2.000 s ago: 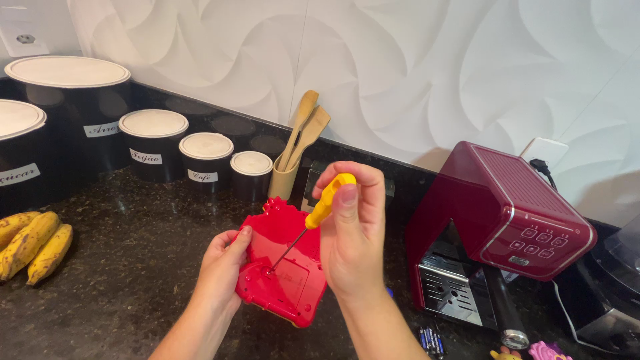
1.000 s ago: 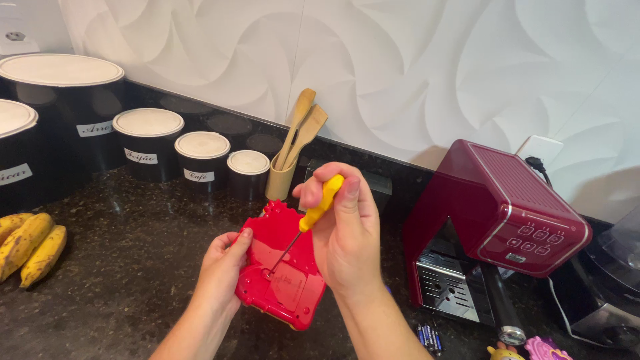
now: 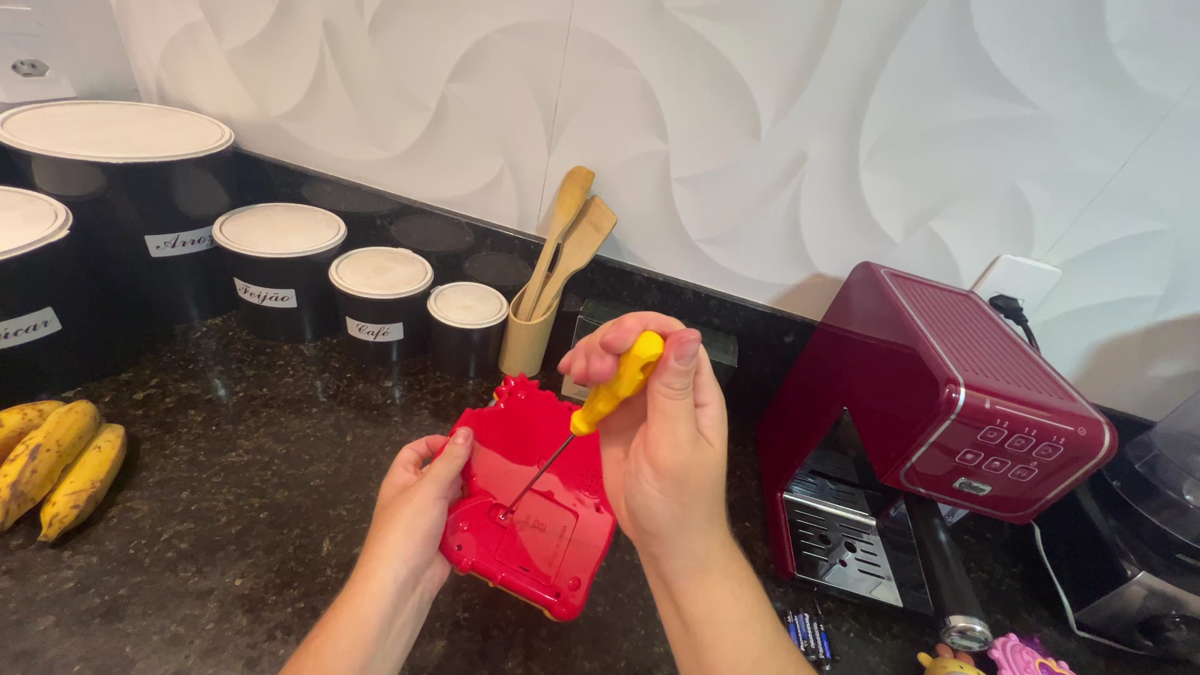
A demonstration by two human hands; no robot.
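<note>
My left hand [image 3: 422, 511] grips the left edge of a red plastic toy casing [image 3: 534, 459], thumb on top, above the dark stone counter. The casing's back faces up, with a rectangular battery cover [image 3: 536, 542] and several screw holes. In my right hand [image 3: 666, 422] is a screwdriver with a yellow handle [image 3: 619, 382], its thin metal shaft slanting down to the left. The tip sits at a screw hole beside the cover's upper left corner. Whether a screw is in that hole cannot be told.
Black canisters with white lids [image 3: 279, 231] and bananas [image 3: 66, 464] are at the left. Wooden spatulas stand in a holder [image 3: 530, 339] behind the casing. At the right are a dark red coffee machine [image 3: 937, 394], batteries [image 3: 808, 639] and a pink toy [image 3: 1027, 654].
</note>
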